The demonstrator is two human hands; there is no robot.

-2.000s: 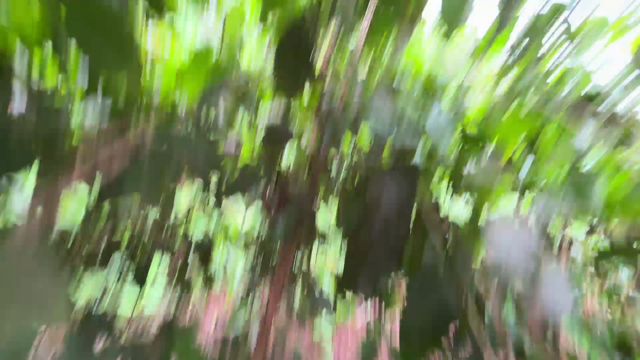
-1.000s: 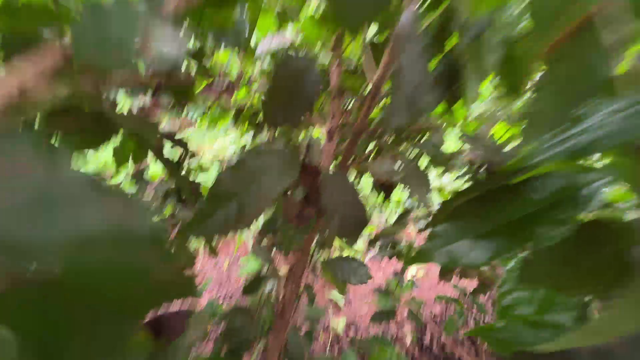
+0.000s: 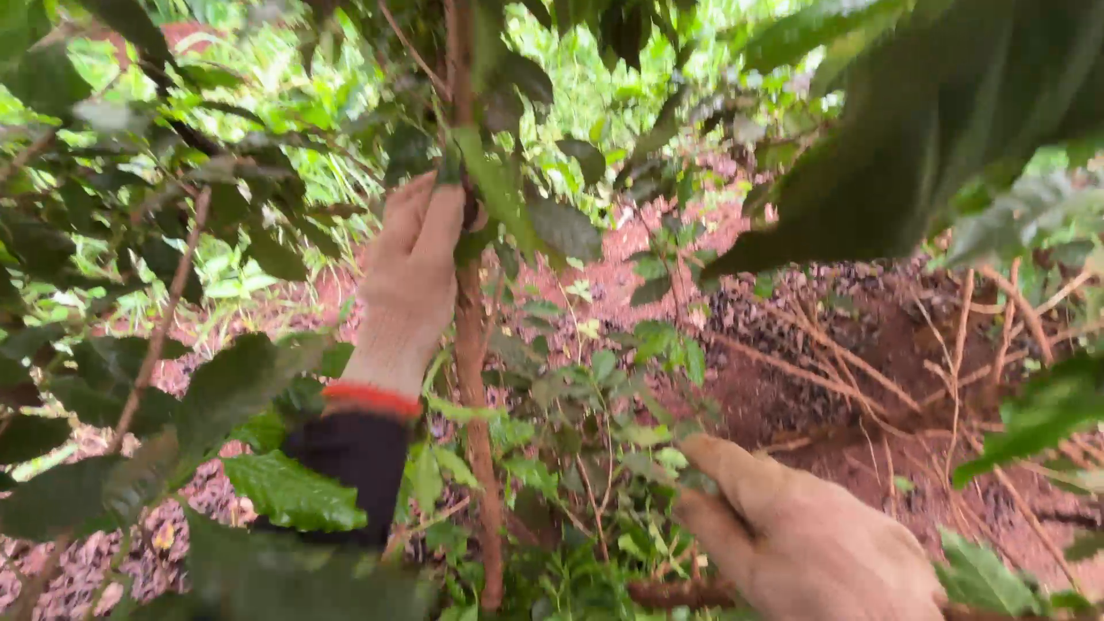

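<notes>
My left hand [image 3: 414,267], in a pale knit glove with an orange cuff and a dark sleeve behind it, is closed at the upper part of a thin brown stem [image 3: 473,345], where a green leaf or shoot shows at its fingertips. Leaves partly hide what the fingers touch. My right hand [image 3: 802,526], gloved too, is at the lower right with thumb and forefinger apart, beside small leafy shoots [image 3: 647,431]. Nothing shows between its fingers.
Large blurred leaves [image 3: 862,147] hang close at the upper right. Bare cut-looking twigs [image 3: 957,371] spread over reddish soil [image 3: 759,397] at right. Leafy branches [image 3: 172,285] crowd the left side. Dry leaf litter [image 3: 164,552] covers ground at the lower left.
Both gloved hands are now in sight; neither can be made out in the blurred earlier frames. The view has tilted down toward the ground.
</notes>
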